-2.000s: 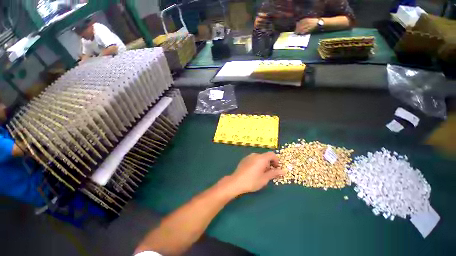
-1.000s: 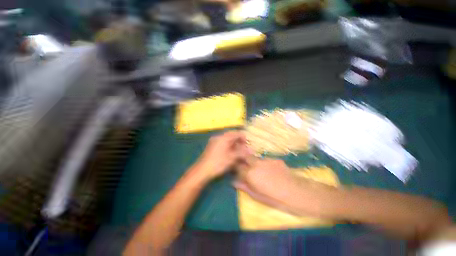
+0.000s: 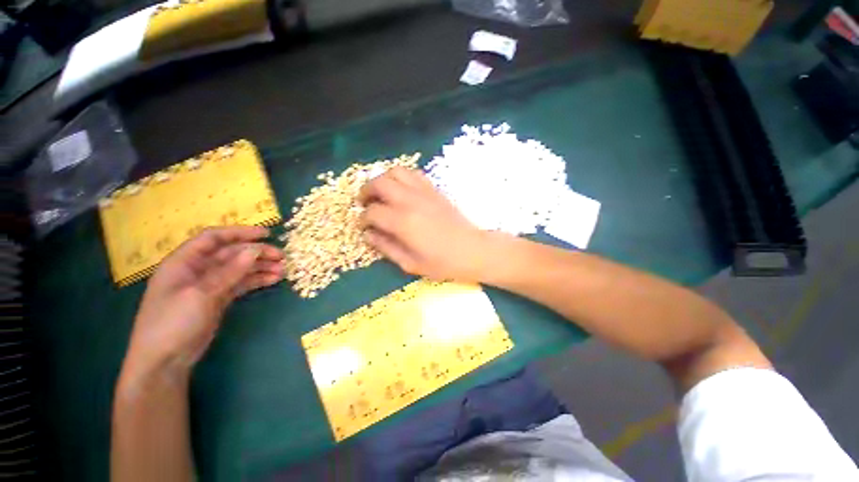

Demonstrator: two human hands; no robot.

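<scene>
A yellow PCB panel point(image 3: 405, 353) lies alone on the green mat in front of me. A heap of yellowish connectors point(image 3: 325, 235) lies beyond it, with a heap of white connectors point(image 3: 504, 179) to its right. My right hand point(image 3: 410, 221) rests on the tan heap with curled fingers; its fingertips are partly hidden among the pieces. My left hand point(image 3: 212, 273) is at the left edge of the tan heap, its fingers curled near each other; whether it pinches a piece cannot be told. A stack of filled PCB panels point(image 3: 188, 202) lies just beyond my left hand.
A black PCB magazine rack point(image 3: 744, 169) stands at right, with waiting panels point(image 3: 706, 24) at its far end. A clear plastic bag point(image 3: 85, 165) lies at left. Paper labels point(image 3: 493, 44) lie on the dark strip. A white sheet with a yellow strip point(image 3: 104, 47) is at far left.
The view has swung right and down, bringing the black rack into view. My right hand has moved away from my left hand and onto the tan heap. The near panel is now largely uncovered.
</scene>
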